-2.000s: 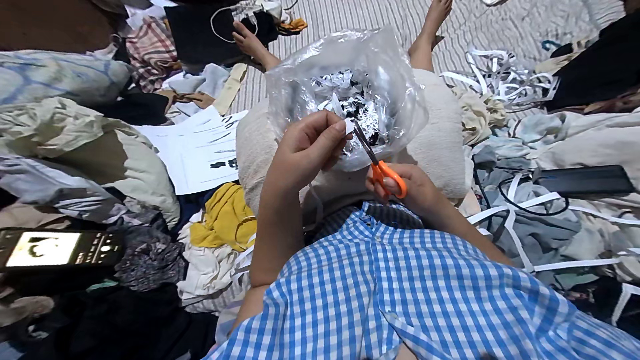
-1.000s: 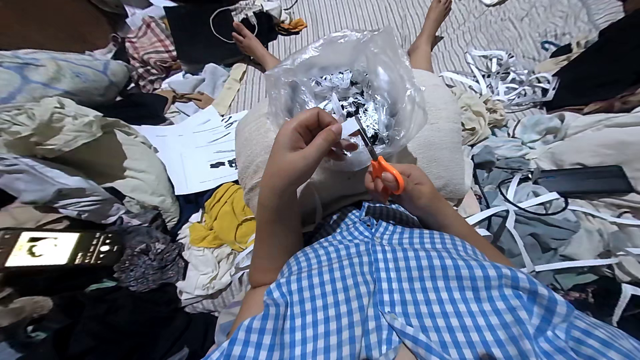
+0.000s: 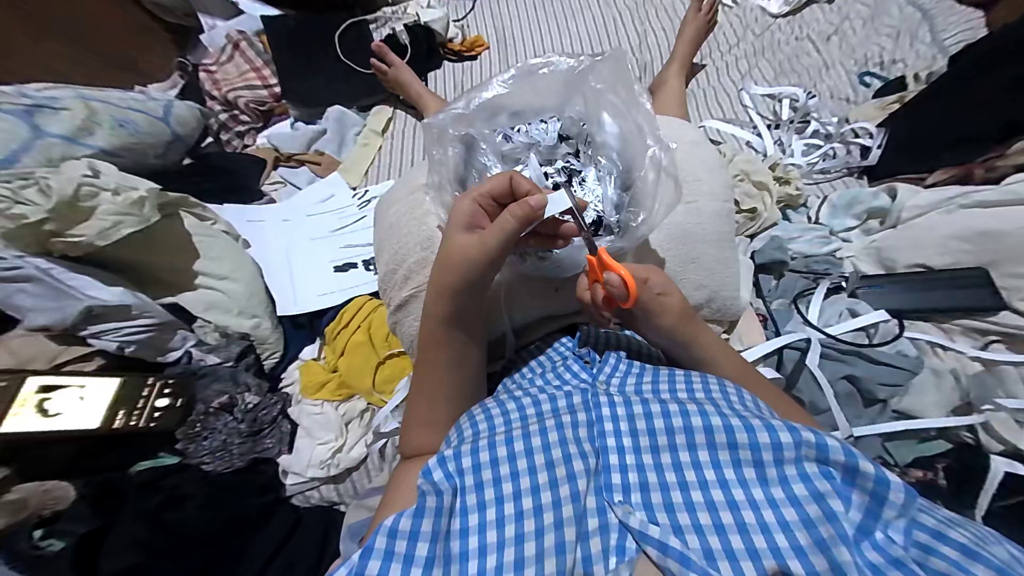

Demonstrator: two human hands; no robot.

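My left hand (image 3: pixel 500 220) pinches a small white strip (image 3: pixel 562 204), probably paper, between thumb and forefinger. Orange-handled scissors (image 3: pixel 600 268) are in my right hand (image 3: pixel 636 300), with fingers through the handle loops. Their metal blades point up and left and meet the right end of the strip; how far they are apart is hard to tell. Both hands are over the near rim of a clear plastic bag (image 3: pixel 468 120), which holds many small white, black and shiny cuttings (image 3: pixel 588 180). The bag rests on a cream cushion (image 3: pixel 700 192) across my lap.
White sheets with dark marks (image 3: pixel 308 240) lie left of the cushion, near a yellow cloth (image 3: pixel 356 352). A lit phone (image 3: pixel 64 404) lies far left. Tangled white strips (image 3: pixel 792 132) lie at the upper right, above a black power bank or similar device (image 3: pixel 932 292). Heaped clothes surround me.
The scissors' blades have shifted slightly against the strip, and the fingers of my left hand have moved a little. The white strip shows more plainly now than two seconds ago.
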